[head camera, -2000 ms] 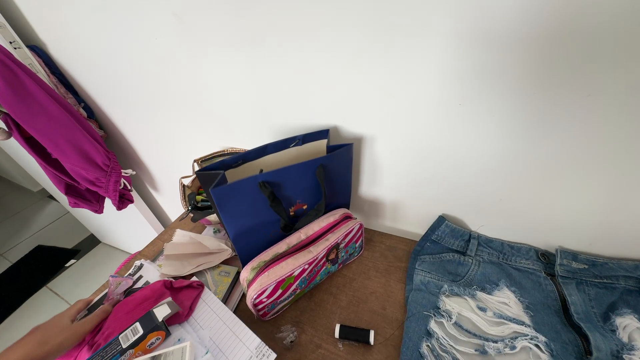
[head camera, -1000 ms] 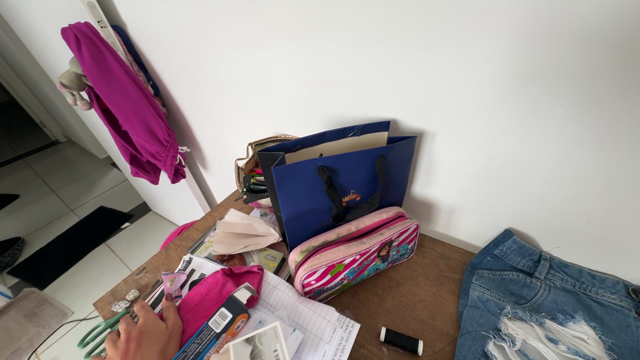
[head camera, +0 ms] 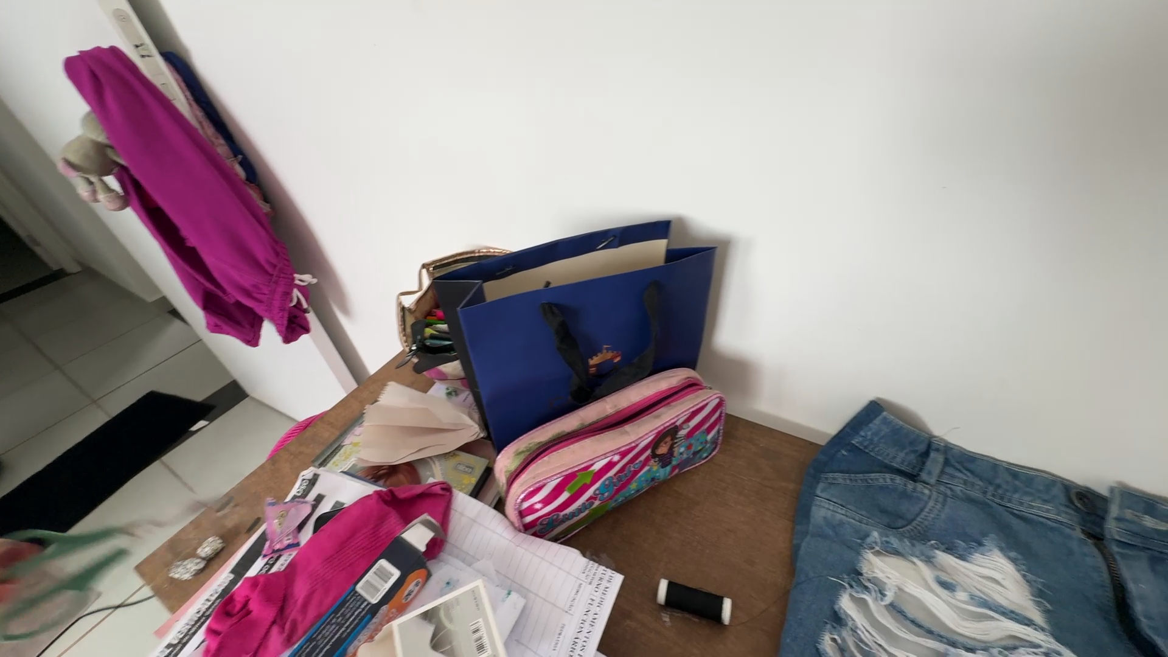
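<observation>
At the left edge, blurred by motion, my left hand (head camera: pixel 20 570) holds scissors with green handles (head camera: pixel 78 584), their blurred blades toward the desk corner. Only part of the hand shows. My right hand is out of view. Nearest to the scissors on the wooden desk are crumpled silvery bits (head camera: pixel 194 558), a small purple wrapper (head camera: pixel 286 525) and a magenta cloth (head camera: pixel 319 557) lying over papers. A spool of black thread (head camera: pixel 693 601) lies on its side to the right, near ripped blue denim (head camera: pixel 912 547) with a frayed white patch.
A blue paper bag (head camera: pixel 584 338) stands by the wall behind a pink striped pencil case (head camera: pixel 620 456). Boxes (head camera: pixel 456 625) and lined paper (head camera: pixel 547 584) cover the front left of the desk (head camera: pixel 757 474). Magenta clothing (head camera: pixel 182 192) hangs on the door at left.
My left hand was over the green handles at the desk's left corner a second ago. Hand and scissors have moved left, off the desk's corner. The view has shifted.
</observation>
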